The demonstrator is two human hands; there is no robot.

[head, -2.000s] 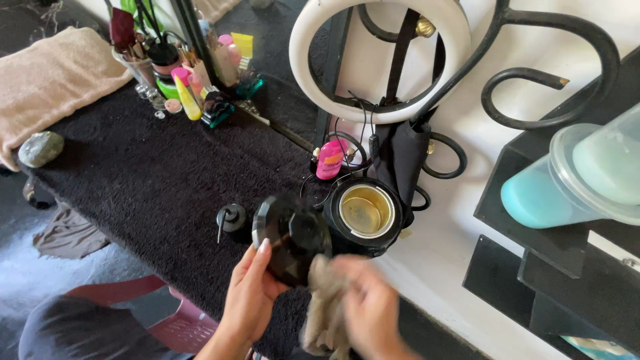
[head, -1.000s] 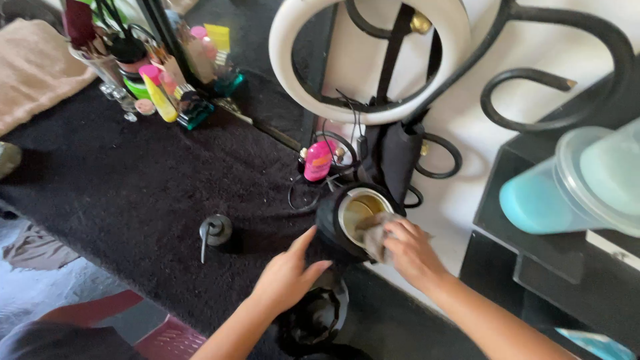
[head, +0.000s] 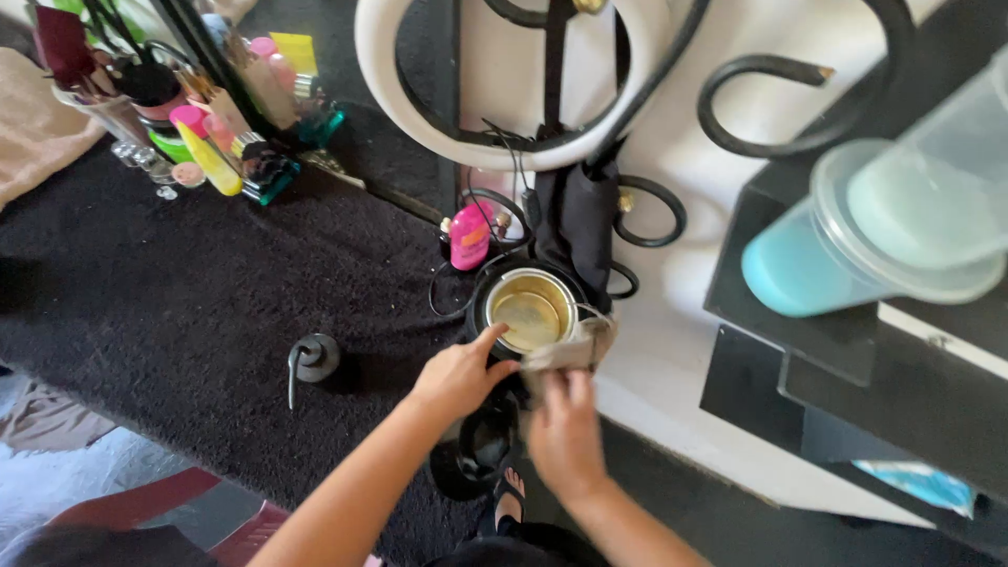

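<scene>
A round black pot, likely a wax warmer (head: 478, 303), stands at the table's right end, with a metal inner pot (head: 531, 311) holding a yellowish residue. My left hand (head: 457, 376) touches the near left rim of the inner pot with its index finger, thumb apart, and holds nothing. My right hand (head: 565, 433), slightly blurred, grips a greyish-brown cloth (head: 571, 354) at the pot's near right side. Below my left hand a glossy black lid (head: 472, 453) lies near the table's front edge, partly hidden by the hands.
A black pump bottle (head: 317, 358) stands left of my left hand. Behind the pot are a pink bottle (head: 471, 236), thin cables and a white ring light (head: 378, 79). Cosmetics and brushes (head: 209, 150) stand back left. Plastic tubs with blue contents (head: 803, 256) sit on a black shelf at right.
My left hand has let go of the black lid, which it held two seconds ago, and has moved up to the pot. The cloth, inside the pot's opening one second ago, is now at its near right side.
</scene>
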